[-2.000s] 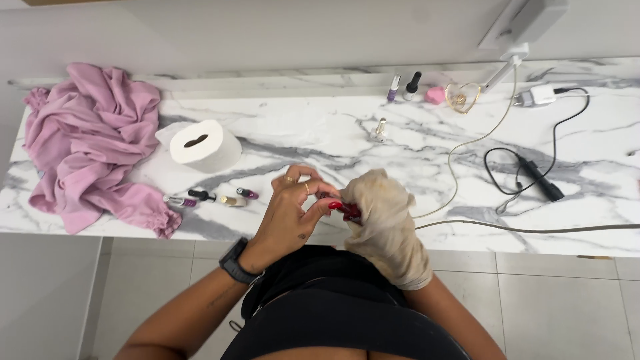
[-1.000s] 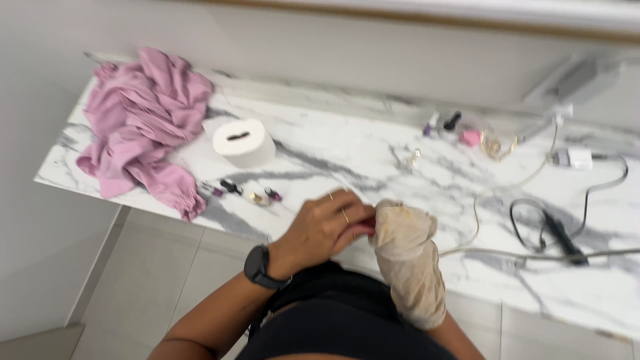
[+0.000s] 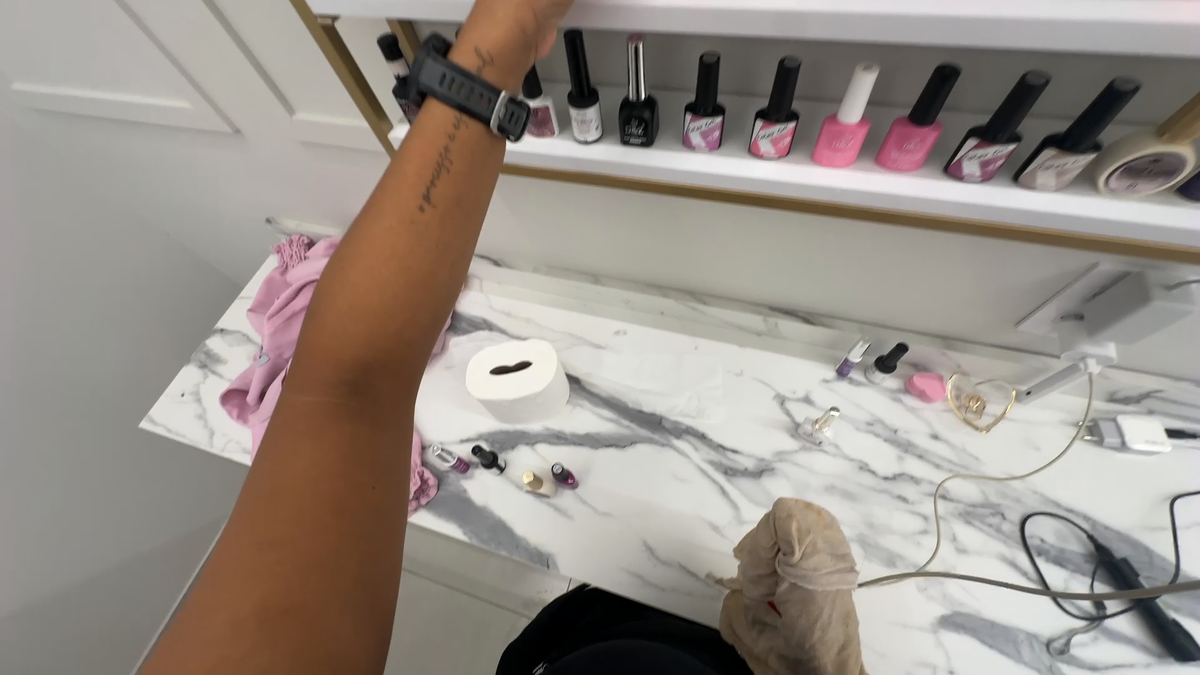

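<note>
My left hand (image 3: 530,21) is raised to the upper shelf at the top edge; its fingers are out of view, so whether it holds anything is hidden. A black watch is on that wrist. My right hand (image 3: 787,600) is low at the counter's front edge, wrapped in a beige cloth (image 3: 808,555); a bit of red shows through a fold, and its fingers are hidden. Behind my left wrist, nail polish bottles (image 3: 703,127) stand in a row on the lower shelf (image 3: 750,178). Several small polish bottles (image 3: 536,483) lie on the marble counter (image 3: 637,506).
A white paper roll (image 3: 517,384) stands beside pink fabric (image 3: 281,309). At the counter's back are polish bottles (image 3: 886,361), a pink item (image 3: 926,386) and a heart-shaped gold item (image 3: 980,403). A white charger (image 3: 1130,433), cables and a black handheld device (image 3: 1144,600) lie at right.
My left hand has left the cloth-wrapped right hand and moved up to the shelf. The right hand stays wrapped, low by the counter. The view now takes in the bottle shelf.
</note>
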